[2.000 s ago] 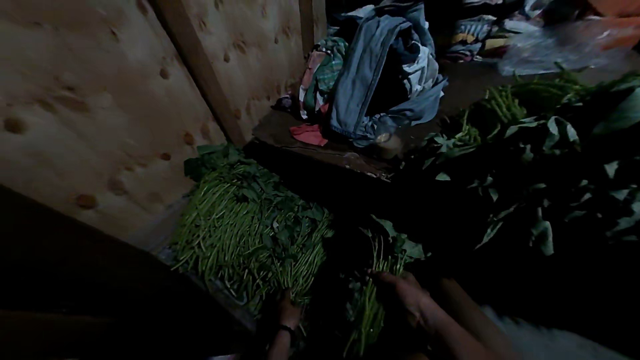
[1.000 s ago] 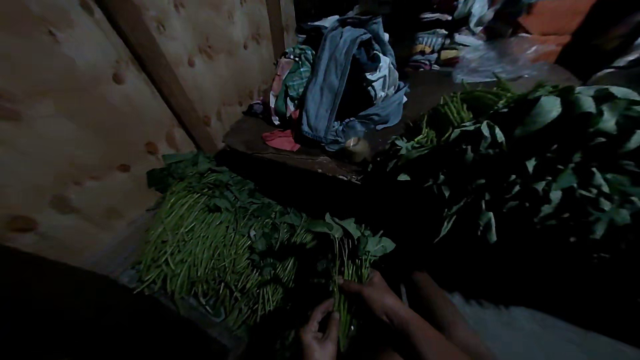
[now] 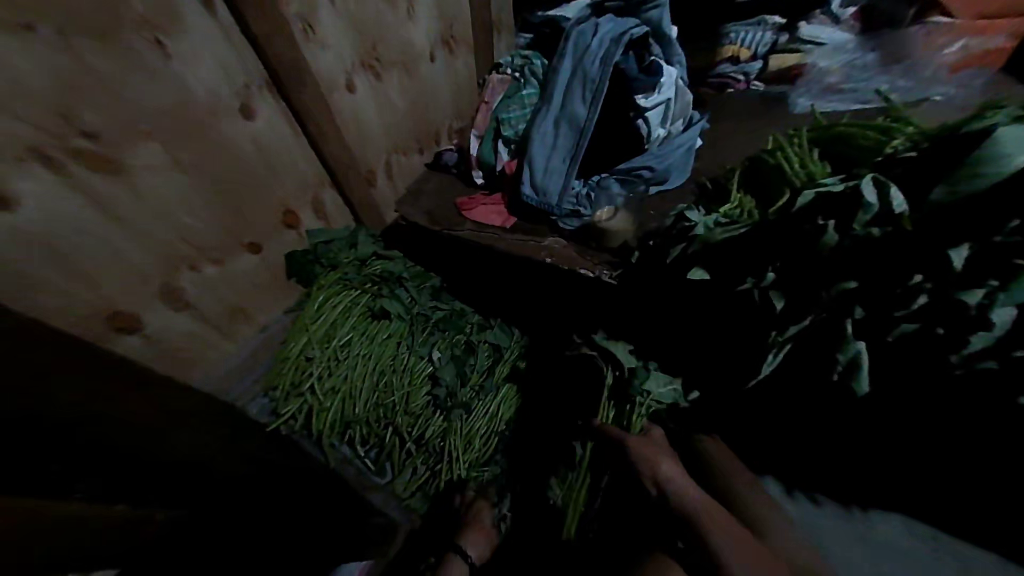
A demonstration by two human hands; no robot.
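Observation:
My right hand (image 3: 652, 460) is closed around a small bunch of leafy green stems (image 3: 616, 408), whose leaves point up and away and whose stem ends hang below. My left hand (image 3: 478, 524), with a dark band at the wrist, is low at the near edge of a large pile of leafy green stems (image 3: 360, 368); its fingers are lost in shadow, and whether it holds any stems cannot be told. Deep shadow lies between the pile and the bunch.
A plywood wall (image 3: 160, 200) rises at the left. Beyond the pile, jeans (image 3: 560, 120) and other clothes lie on a raised wooden surface (image 3: 512, 240) with a red cloth (image 3: 486, 210). More leafy greens (image 3: 856, 200) are heaped at the right, near clear plastic (image 3: 864, 76).
My left hand has moved left, away from the bunch beside my right hand, to the near edge of the pile. My right hand still has a bunch of stems.

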